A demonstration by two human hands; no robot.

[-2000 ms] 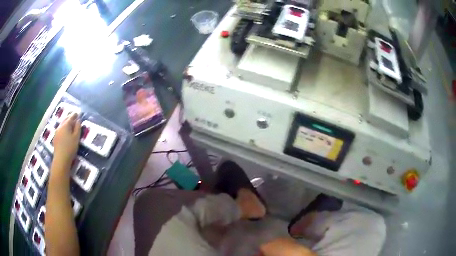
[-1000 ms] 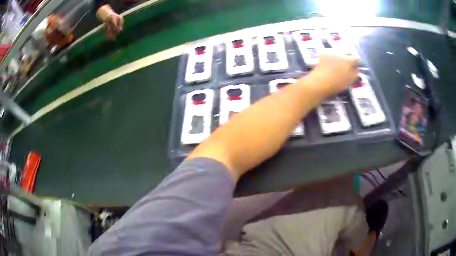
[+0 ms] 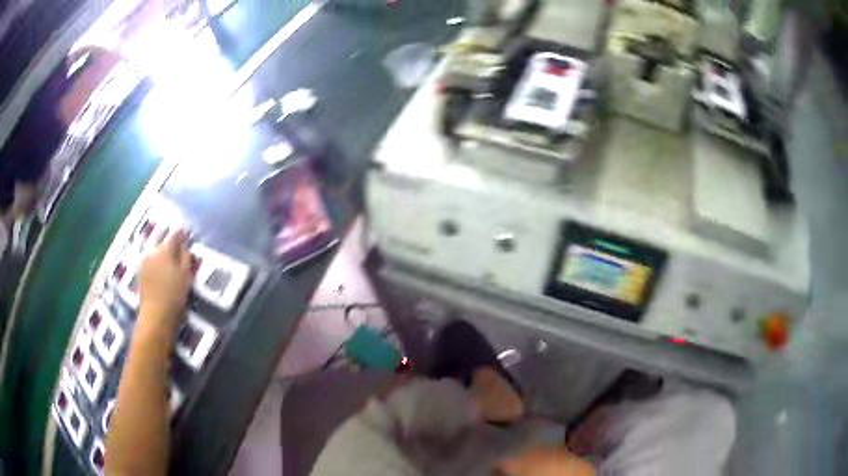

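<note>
My left hand (image 3: 167,270) rests over the far end of the blister tray (image 3: 244,314) on the left bench. Blur hides whether its fingers grip anything. White device housings (image 3: 221,277) with red patches and dark squares lie in rows around it. My right hand (image 3: 544,462) is only partly visible at the bottom edge, low over my lap; its fingers are not visible. One white housing (image 3: 547,90) sits on the machine's left fixture, and another (image 3: 722,89) sits on the right fixture.
The off-white machine (image 3: 437,209) stands ahead with a touchscreen (image 3: 606,271) and red emergency stop (image 3: 774,330). A smartphone (image 3: 298,212), white scraps (image 3: 298,100) and a clear cup (image 3: 410,65) lie on the bench. Another person (image 3: 56,112) is at the far left.
The view swung left over the tray and back to the machine. Against the oldest frame, the touchscreen picture has changed and now shows blue. My left hand is still over the tray.
</note>
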